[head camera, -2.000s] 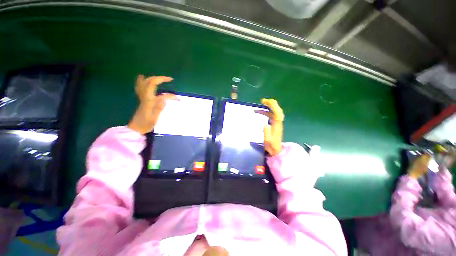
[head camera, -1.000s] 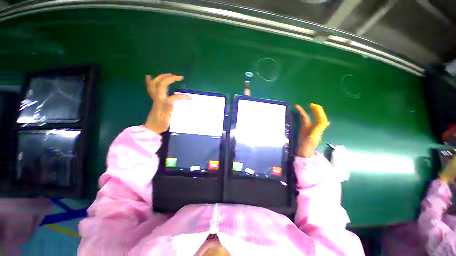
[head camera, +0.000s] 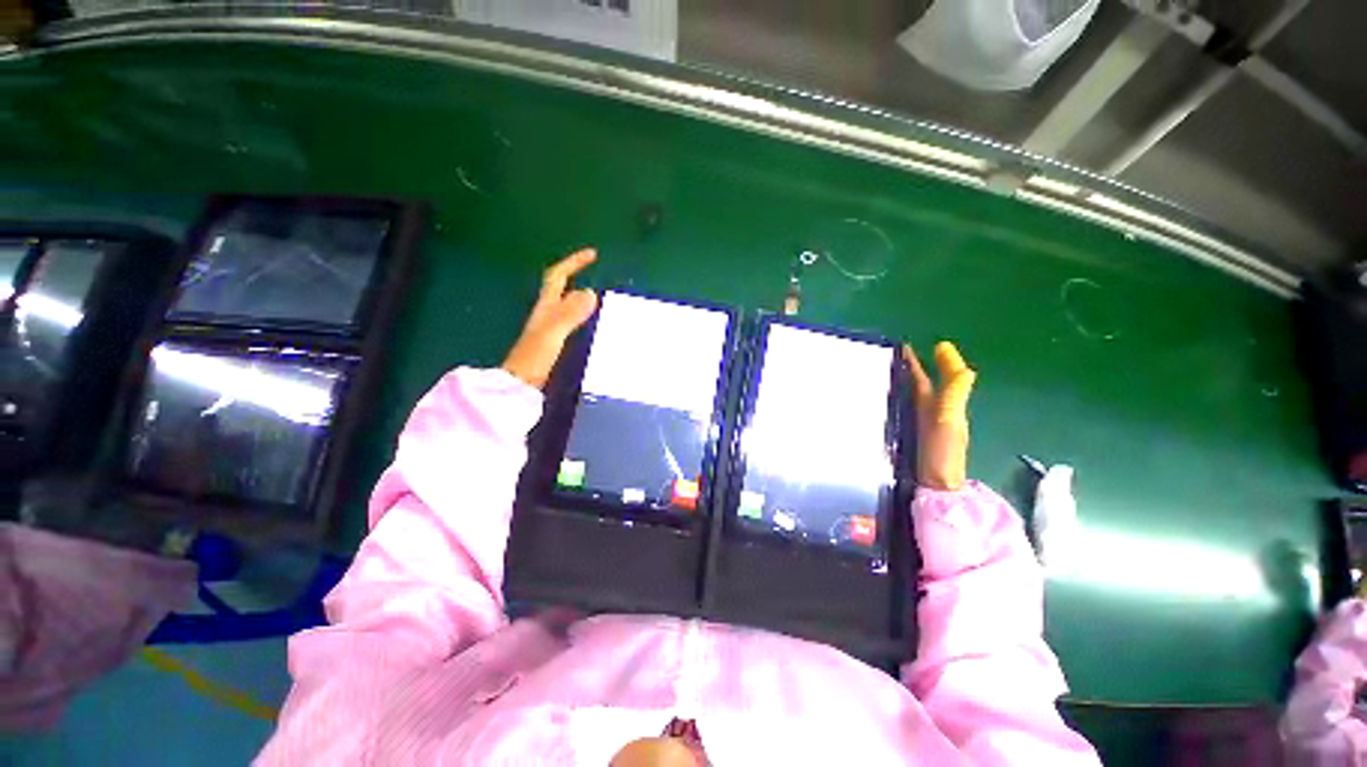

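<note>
Two tablets, the left one (head camera: 649, 393) and the right one (head camera: 819, 427), lie side by side in a black carrier tray (head camera: 607, 558). Both screens show white above and grey below, with a small green and a red button at the bottom. My left hand (head camera: 555, 318) is at the left tablet's upper left edge, fingers bent. My right hand (head camera: 942, 412), with yellow finger cots, is at the right tablet's upper right edge. Whether either hand grips the tray is unclear. A small plug (head camera: 793, 295) stands at the right tablet's top edge.
Dark tablets (head camera: 240, 423) lie in a tray at the left, with another tray (head camera: 113, 322) beyond. A white-wrapped tool (head camera: 1055, 510) lies right of my right hand on the green mat (head camera: 1169, 450). A metal rail (head camera: 840, 138) runs behind. Pink sleeves show at both sides.
My left hand has drawn back from over the left screen to its edge. My right hand has closed in to the right tablet's edge. The view has shifted, showing more on the left.
</note>
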